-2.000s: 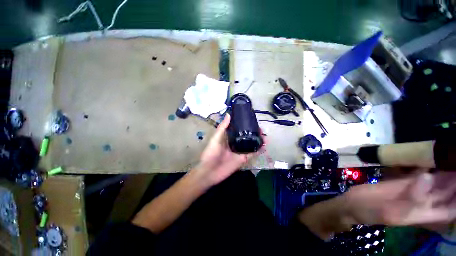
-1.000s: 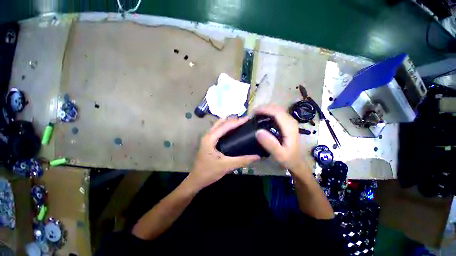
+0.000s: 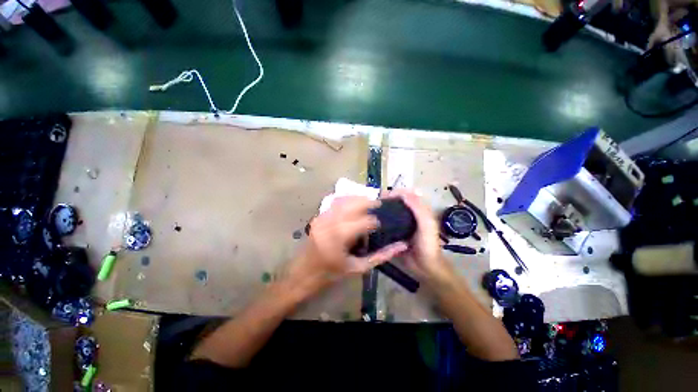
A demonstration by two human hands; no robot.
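A dark cylindrical housing [image 3: 395, 222] is held between my two hands over the bench, tilted, with one round end facing up. My left hand [image 3: 337, 239] is wrapped around its left side, slightly blurred. My right hand [image 3: 425, 237] grips its right side. A dark straight handle [image 3: 398, 277] lies on the bench just below the hands. A white crumpled cloth [image 3: 346, 190] is partly hidden behind my left hand. A black round cap [image 3: 459, 221] lies to the right of my right hand, beside dark-handled cutters [image 3: 468, 202].
A grey-white box with a blue panel [image 3: 552, 179] stands at the right. A power screwdriver [image 3: 663, 260] is at the right edge. Round modules [image 3: 138, 231] and green cylinders [image 3: 106, 266] lie at the left. A white cord [image 3: 245, 76] lies on the green conveyor [image 3: 321, 46]. Another person's hand [image 3: 673, 47] shows top right.
The right hand has left the screwdriver and joined the left on the housing. The housing has turned from lying sideways to showing its round end. The view has tilted up, showing more conveyor.
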